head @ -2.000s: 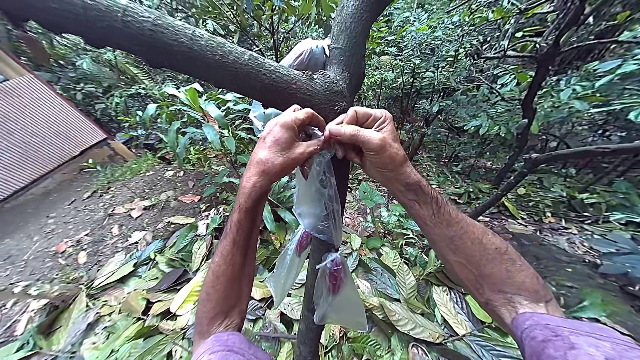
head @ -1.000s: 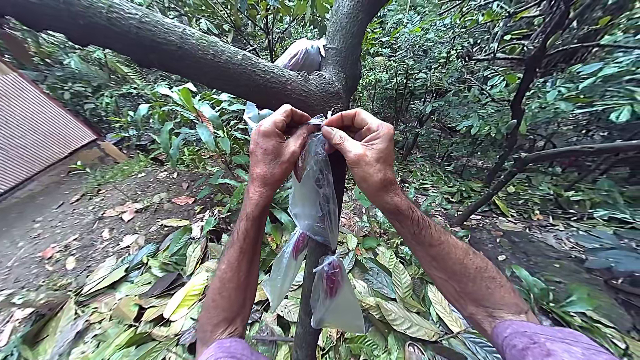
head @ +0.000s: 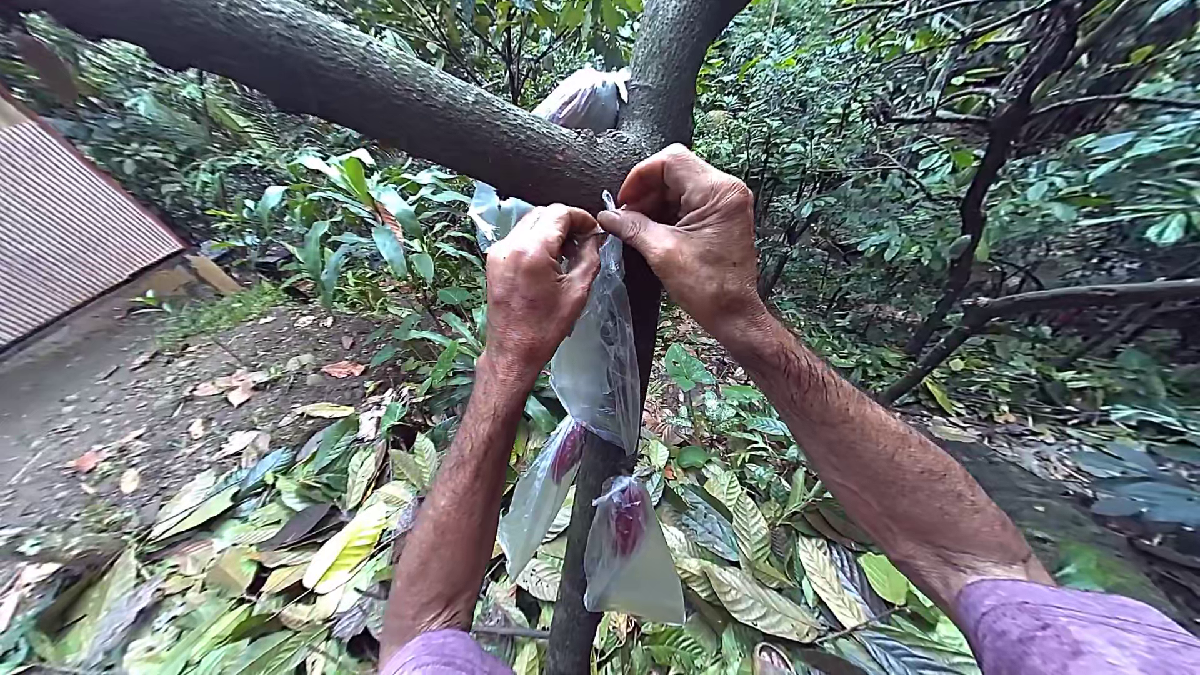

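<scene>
Just under the fork of a tree trunk, my left hand [head: 544, 281] and my right hand [head: 694, 234] pinch the gathered top of a clear plastic bag [head: 600, 366]. The bag hangs down along the trunk [head: 597, 506]. Below it, a second plastic bag [head: 539, 497] holds a dark red pod and hangs to the left. A third bag [head: 637, 572], with another dark red pod [head: 628, 527] in it, hangs in front of the trunk. Part of the upper bag's neck is hidden by my fingers.
A wrapped bundle in a whitish bag [head: 586, 98] sits at the fork, above a thick branch [head: 375, 94]. Another pale bag [head: 494, 214] shows behind my left hand. Dark branches [head: 1059, 302] reach in from the right. Fallen leaves cover the ground, and a corrugated sheet [head: 75, 216] stands at left.
My right hand has risen a little, its fingers now more curled above the bag's top. A twisted loop of plastic now shows between the hands.
</scene>
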